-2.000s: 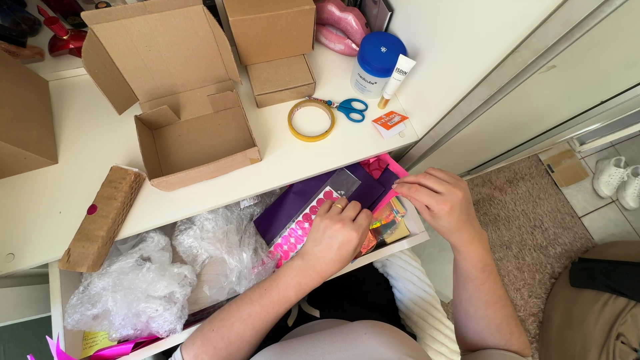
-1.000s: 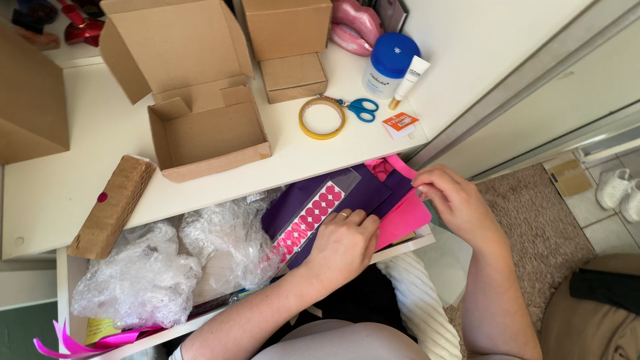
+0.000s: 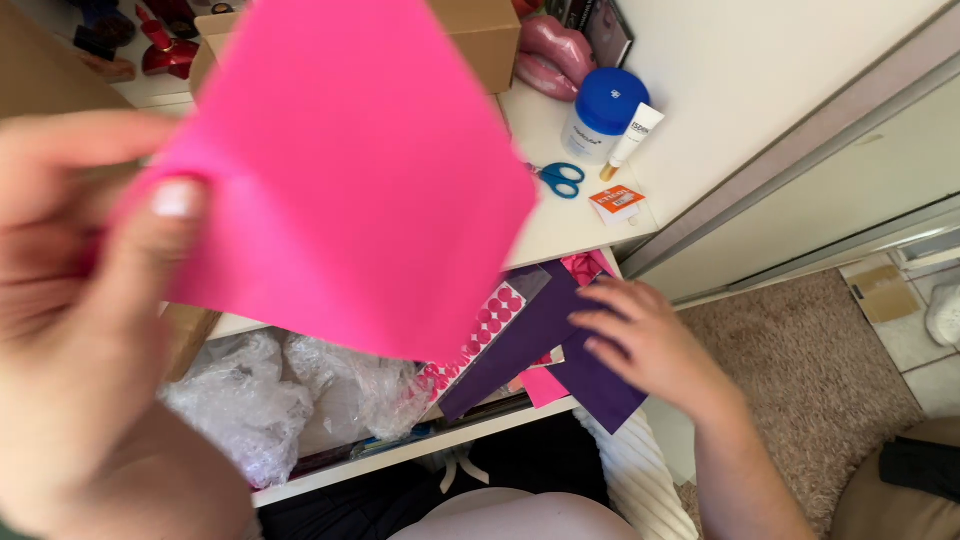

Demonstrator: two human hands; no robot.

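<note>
My left hand (image 3: pixel 97 262), blurred and close to the camera, pinches a sheet of bright pink paper (image 3: pixel 352 172) by its left corner. The sheet hides much of the shelf. My right hand (image 3: pixel 637 337) has its fingers spread over dark purple paper (image 3: pixel 607 375) at the right end of the open drawer (image 3: pixel 420 446). A clear-sleeved strip of pink round stickers (image 3: pixel 491 315) lies beside more purple paper (image 3: pixel 517 352). A smaller piece of pink paper (image 3: pixel 544 386) shows at the drawer's front edge. Crumpled clear plastic wrap (image 3: pixel 247 405) fills the drawer's left part.
On the white shelf (image 3: pixel 551 225) are blue-handled scissors (image 3: pixel 562 180), a blue-lidded jar (image 3: pixel 604 112), a white tube (image 3: pixel 631 141), an orange-and-white packet (image 3: pixel 617 202) and a pink lips ornament (image 3: pixel 555 56). Cardboard boxes (image 3: pixel 480 41) stand behind the pink sheet. A sliding-door track (image 3: pixel 795 157) runs at right.
My left hand has left the drawer and come up to the left with a pink sheet in it. My right hand has let go of the pink paper and is now over purple paper.
</note>
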